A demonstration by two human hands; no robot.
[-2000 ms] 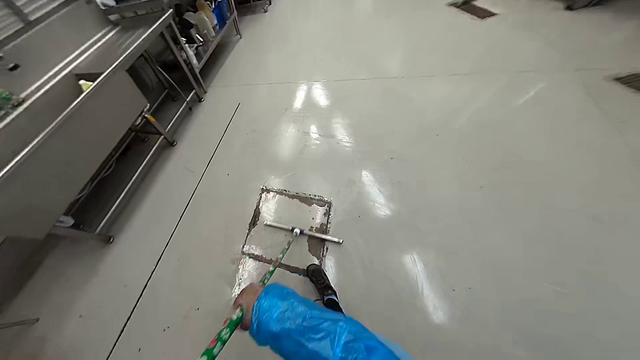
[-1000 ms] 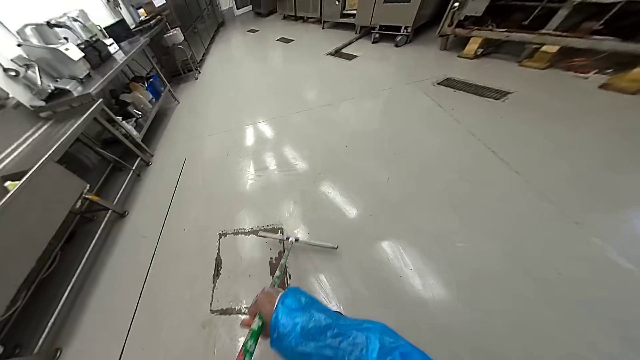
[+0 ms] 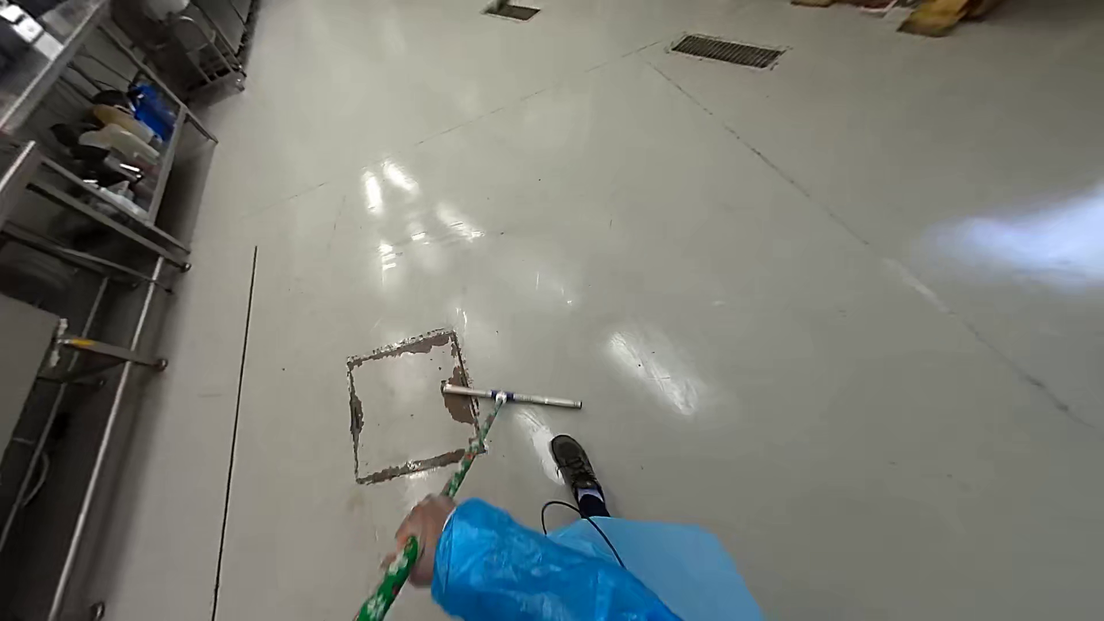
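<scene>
My right hand (image 3: 423, 536), in a blue plastic sleeve, is closed around a green patterned pole (image 3: 390, 580) at the bottom of the view. The pole slants up and right to a floor squeegee head (image 3: 539, 400), a narrow metal bar lying on the grey floor. The left end of the bar overlaps the worn right edge of a square floor patch (image 3: 401, 414) with chipped, brown borders. A dark laced shoe (image 3: 573, 464) stands just below the bar's right part. My left hand is out of view.
Metal tables and racks (image 3: 121, 379) line the left side, with containers (image 3: 129, 129) on a low shelf. A floor drain grate (image 3: 727, 51) lies ahead, a smaller one (image 3: 515, 11) farther off. A thin dark cable (image 3: 561, 503) loops near the shoe.
The squeegee head has moved right relative to the square patch, from lying largely across it to its right edge. My right hand stays closed on the pole. The view has shifted.
</scene>
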